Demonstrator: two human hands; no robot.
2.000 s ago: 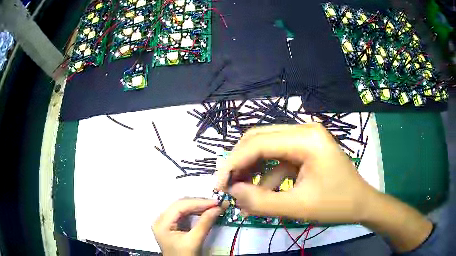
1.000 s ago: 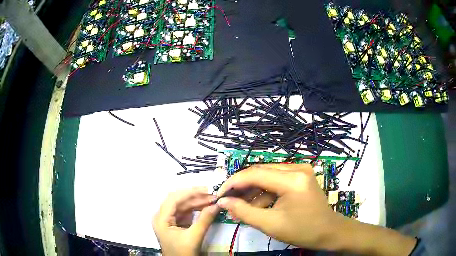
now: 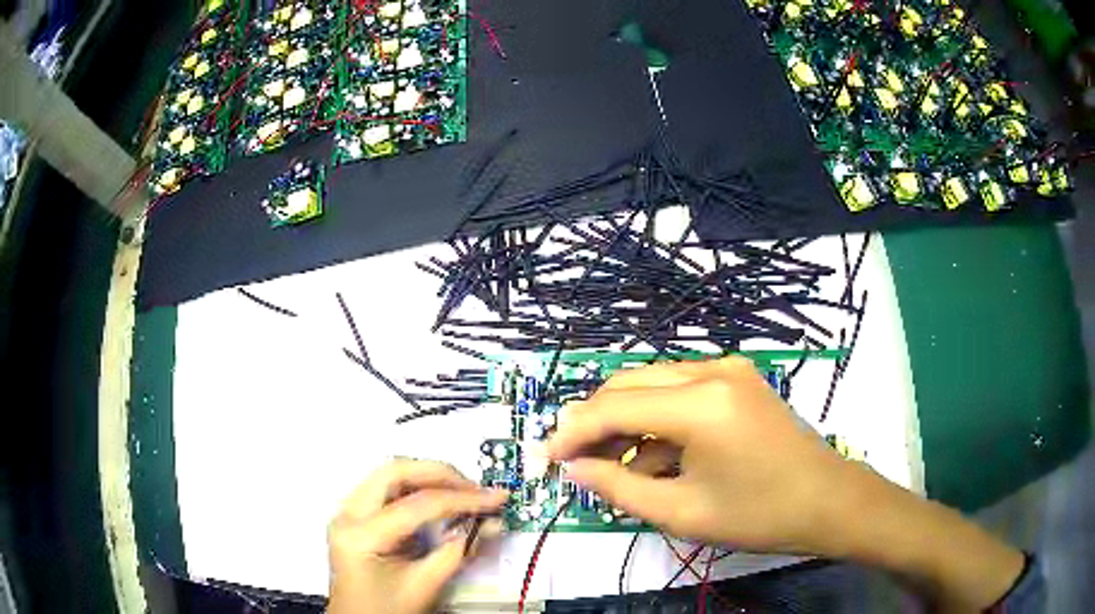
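Observation:
A green circuit board panel [image 3: 516, 396] lies on the white sheet, partly hidden under my right hand. My right hand [image 3: 708, 462] is over the panel, thumb and forefinger close together near its left part; whether they hold anything is too small to tell. My left hand [image 3: 414, 534] is at the panel's lower left corner, with a thin dark piece, a lead or sleeve, at its fingers. Red and black leads [image 3: 534, 558] hang off the panel's near edge. A loose pile of thin black sleeves [image 3: 648, 288] lies just behind the panel.
Populated panels stand at the back left [image 3: 396, 84] and back right [image 3: 901, 108] on a black mat [image 3: 564, 96]. A single board [image 3: 295, 198] sits near the left panels. A green-ended piece with a pale shaft [image 3: 642, 48] lies on the mat. A few sleeves lie left of the pile.
My hands were together at the panel's left edge and have moved apart, the left one to the left and down. The view has shifted slightly, so the bench things appear further left.

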